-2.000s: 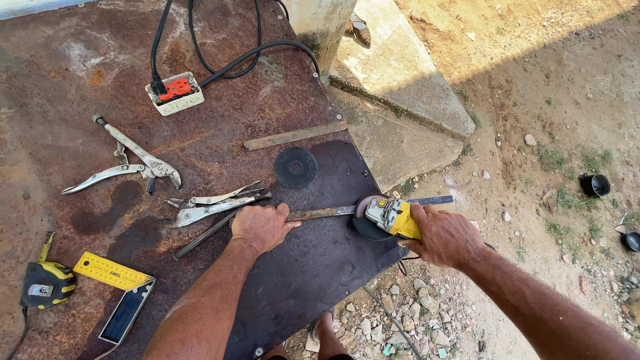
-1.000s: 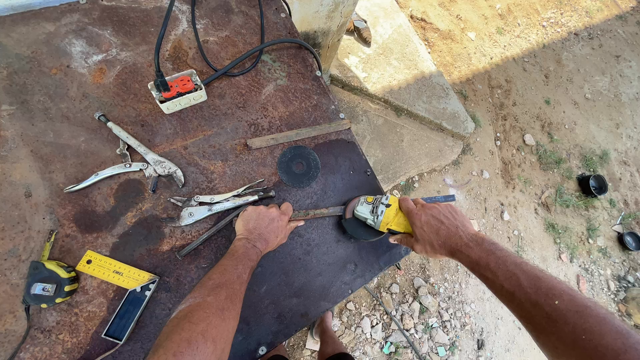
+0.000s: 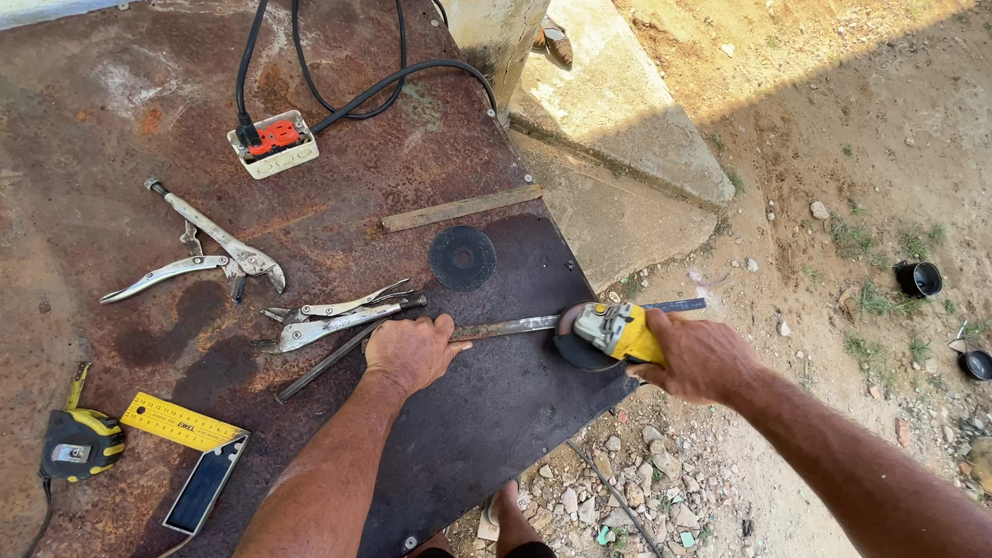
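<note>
My left hand grips a flat metal bar and presses it near the edge of a rusty metal tabletop. Bright bare metal shows on the bar beside the grinder, and its dark far end juts past the table edge. In my right hand is a yellow angle grinder, its disc over the bar; whether the disc touches it cannot be told. Left of my left hand lie locking pliers and a dark metal rod. Above the bar a loose black disc lies flat.
Larger locking pliers, a tape measure and a yellow try square lie at the left. An outlet box with black cables stands at the back. A flat metal strip rests near the edge. Concrete and stony ground lie beyond.
Between one second ago and now, the grinder has shifted slightly along the bar, toward its outer end. My left hand keeps its hold on the bar.
</note>
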